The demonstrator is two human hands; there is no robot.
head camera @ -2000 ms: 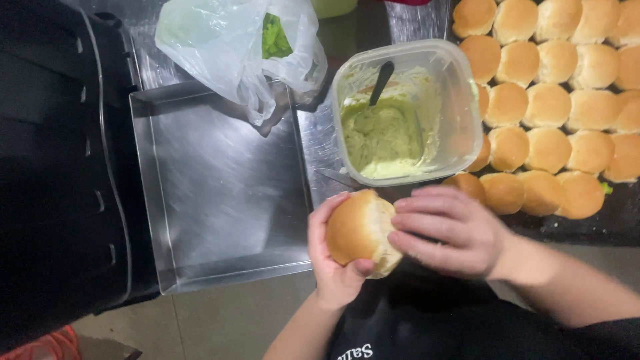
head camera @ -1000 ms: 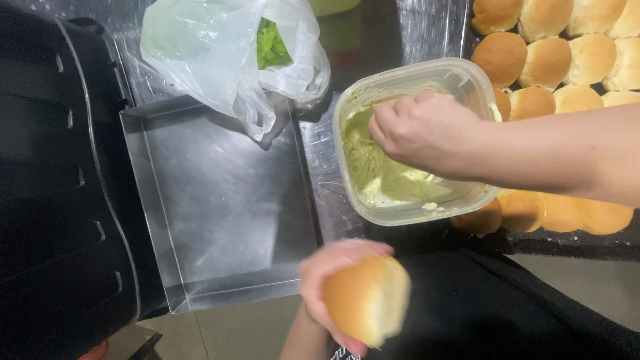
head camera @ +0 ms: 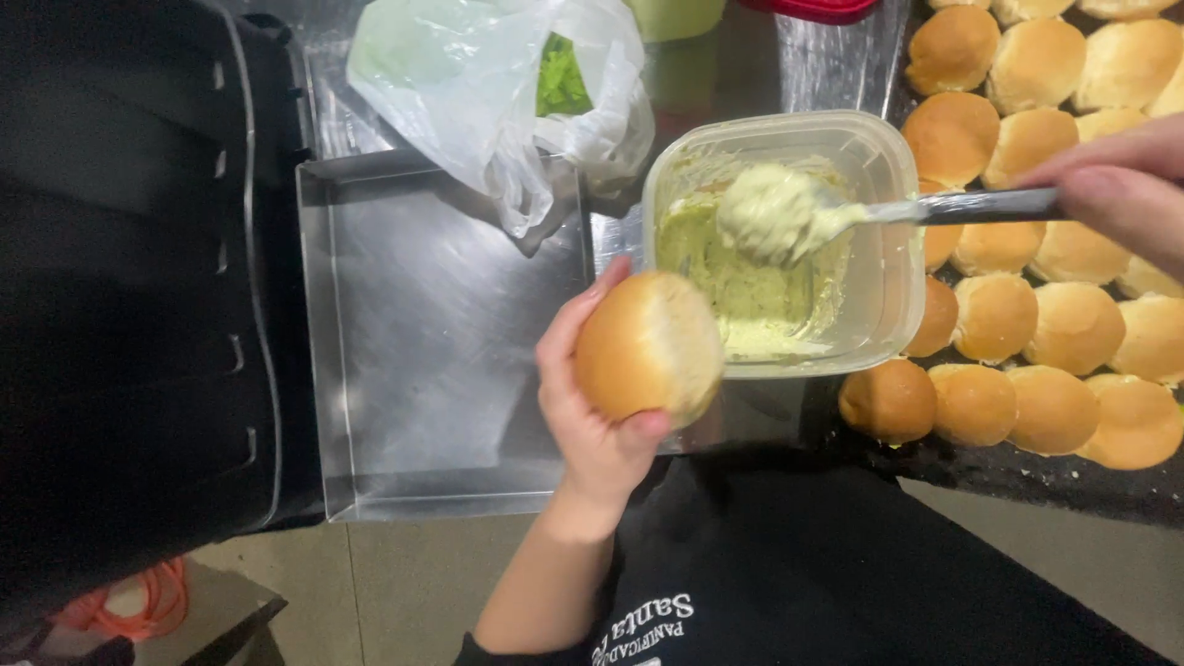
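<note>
My left hand (head camera: 592,398) holds a round bread bun (head camera: 647,350) by its edges, beside the near left corner of a clear plastic tub (head camera: 888,305). At the right edge, my right hand (head camera: 1124,194), partly out of view, grips the dark handle of a metal spoon (head camera: 985,207). The spoon's bowl carries a heaped lump of pale green creamy spread (head camera: 777,215) above the tub. More of the spread coats the tub's bottom and walls.
A square metal pan (head camera: 444,324) lies left of the tub, overlapped by a white plastic bag (head camera: 462,102) with green leaves (head camera: 561,79) inside. Rows of buns (head camera: 994,314) fill a dark tray at the right. A black crate (head camera: 129,277) stands at the far left.
My right hand, on the bun and then down in the tub in the earlier frames, has moved right with a loaded spoon. The bun in my left hand is now closer to the tub.
</note>
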